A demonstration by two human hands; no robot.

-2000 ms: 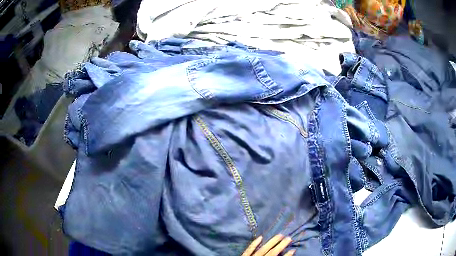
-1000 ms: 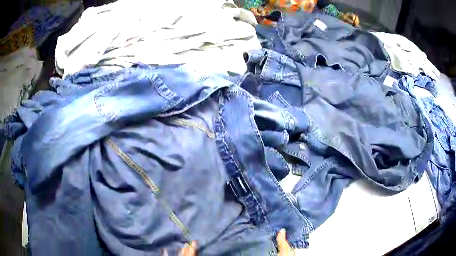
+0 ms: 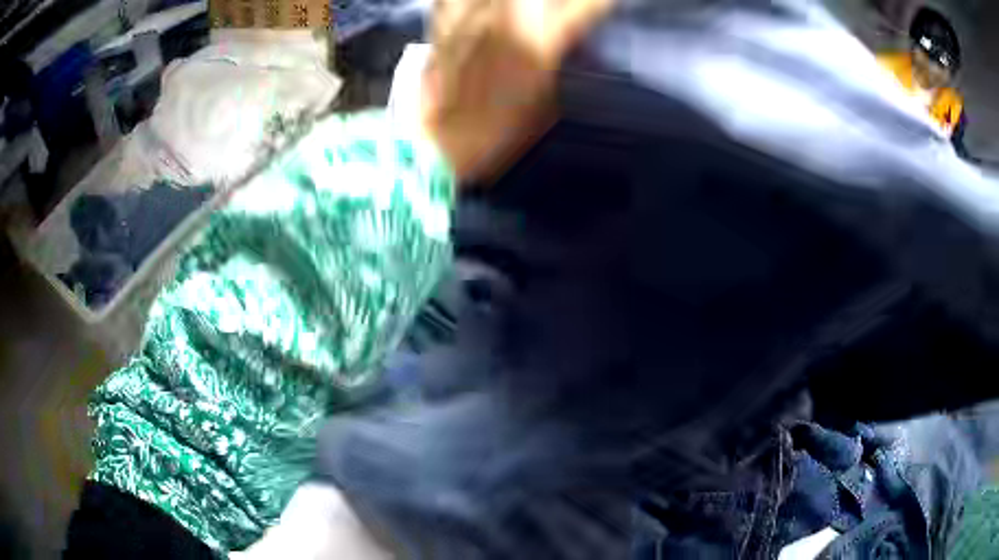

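Note:
A dark blue denim garment point(image 3: 701, 252) is lifted close to the camera and fills the middle and right of the view, strongly blurred. My left hand point(image 3: 493, 88) is at the top centre, blurred, closed on the garment's upper left edge. My left arm, in a green and white patterned sleeve, reaches up from the lower left. My right hand is not visible; a bit of green cloth shows at the lower right edge.
More blue denim point(image 3: 854, 481) lies at the lower right. A pale plastic tub point(image 3: 82, 306) with light and dark garments stands at the left. A person in an orange-yellow vest point(image 3: 942, 104) is at the upper right. A brown box-like thing point(image 3: 268, 13) is at the top left.
The denim that lay flat is now raised toward the camera. My left hand has moved from the bottom edge to the top centre. The view has shifted left.

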